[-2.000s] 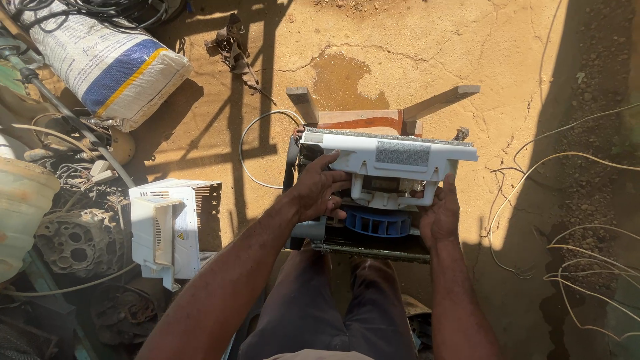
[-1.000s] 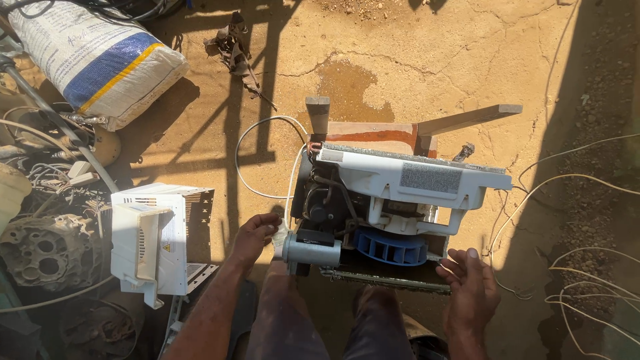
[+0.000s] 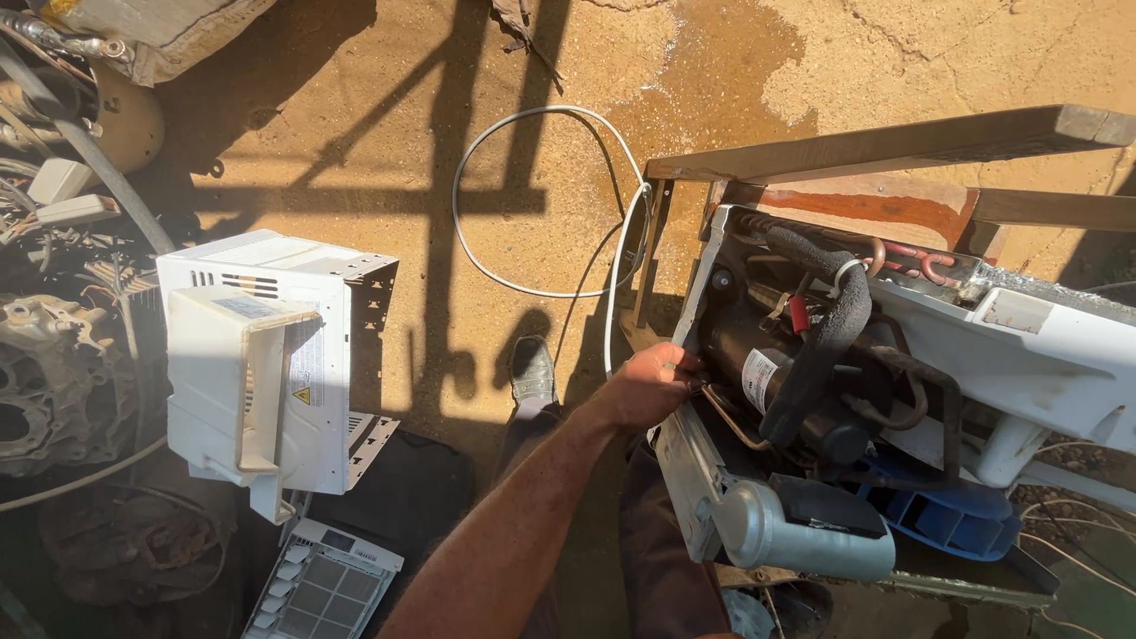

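An opened window air conditioner sits at the right on a wooden stand (image 3: 887,142). It shows a black compressor (image 3: 741,342), a foam-wrapped copper pipe (image 3: 825,337), a blue blower wheel (image 3: 950,519), a silver cylinder (image 3: 803,532) and a white plastic housing (image 3: 1021,355). My left hand (image 3: 652,386) is at the unit's near left metal edge beside the compressor, its fingertips curled over the edge and partly hidden. Whether it grips the edge cannot be told. My right hand is out of view.
A white vented metal casing (image 3: 328,382) with a plastic duct piece (image 3: 209,382) stands at the left, above a white front grille (image 3: 328,586). A white cable (image 3: 461,204) loops on the ground. Metal scrap (image 3: 53,355) and a sack (image 3: 195,27) lie at the far left.
Both hands were on the white housing, then apart at either side of the unit. Now the left is at its metal edge and the right has left view. The view has swung left and closer.
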